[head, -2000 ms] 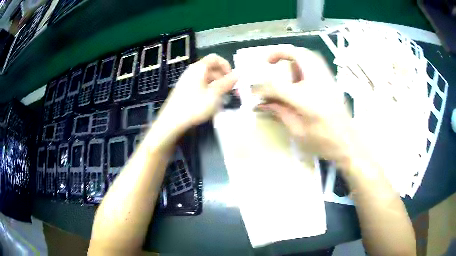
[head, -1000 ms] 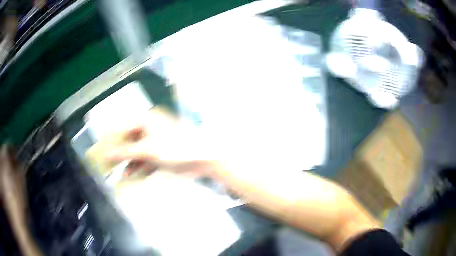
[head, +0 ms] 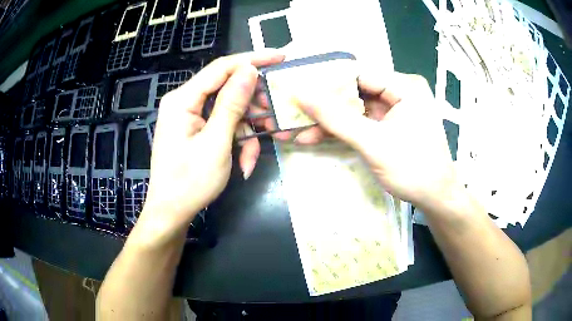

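Note:
My left hand [head: 204, 122] grips the left end of a dark phone front housing [head: 326, 57], held sideways above the sheets. A pale cream screen adhesive [head: 320, 81] lies over the housing's window area. My right hand [head: 401, 135] is at the right end, its thumb on the adhesive and its fingers curled round the edge. The fingers hide part of the housing, and I cannot tell whether the adhesive lies flush. Below the hands is a long stack of adhesive sheets [head: 351, 257], yellowish with faint marks at its near end.
A black blister tray [head: 81, 219] with rows of housings is at left; some at the back have light window borders. A white waste sheet [head: 449, 84] with holes lies at right under a pile of pale release liner pieces [head: 495, 81]. Another holed white sheet [head: 254, 28] is behind my hands.
The view has swung back left from the fan and box on the right. My left hand, out of the work area one second ago, is now on the housing. The hands are now together at the housing.

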